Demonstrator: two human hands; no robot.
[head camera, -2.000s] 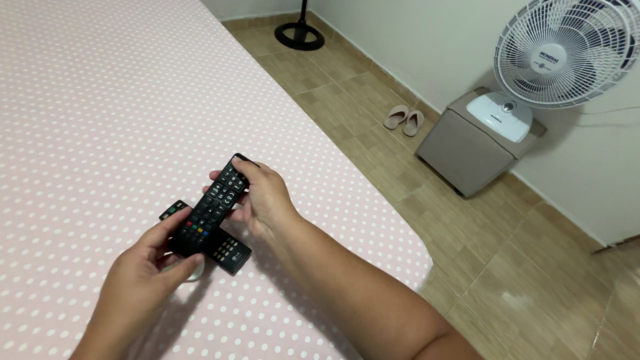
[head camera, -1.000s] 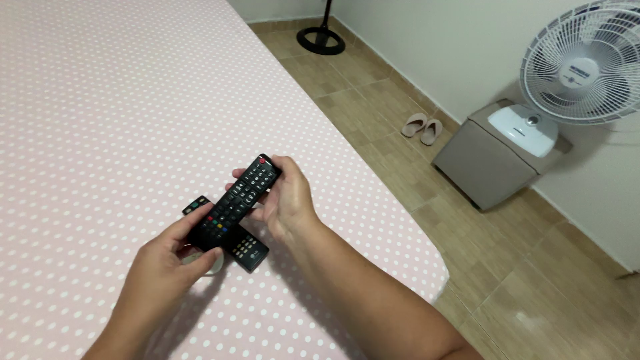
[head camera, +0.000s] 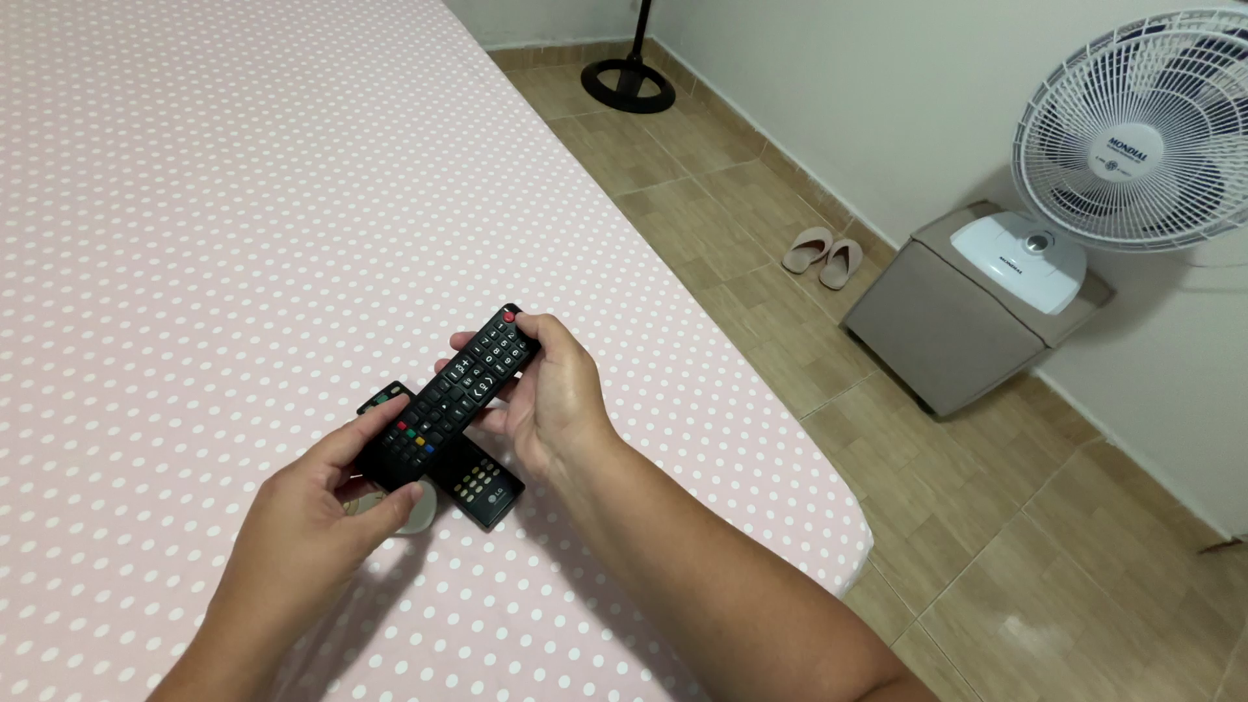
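Observation:
Both my hands hold a black remote control (head camera: 453, 390) with a red button at its far end, tilted up to the right. My left hand (head camera: 322, 487) grips its near end between thumb and fingers. Around the far end, near the red button, my right hand (head camera: 556, 400) is closed, thumb on the edge. Below it, a second black remote control (head camera: 485, 492), of LG make, lies crosswise, partly hidden by the held one. A whitish rounded object (head camera: 421, 509) shows under my left thumb, mostly hidden, so its kind is unclear.
A bed or table with a pink polka-dot cover (head camera: 721, 429) spans the left. On the tiled floor are a pair of flip-flops (head camera: 822, 258), a black round stand base (head camera: 629, 86) and a taupe cube stool (head camera: 936, 322) bearing a white Mondial fan (head camera: 1126, 151).
Both hands keep their hold on the upper remote control throughout. The view has shifted slightly; nothing else has plainly changed.

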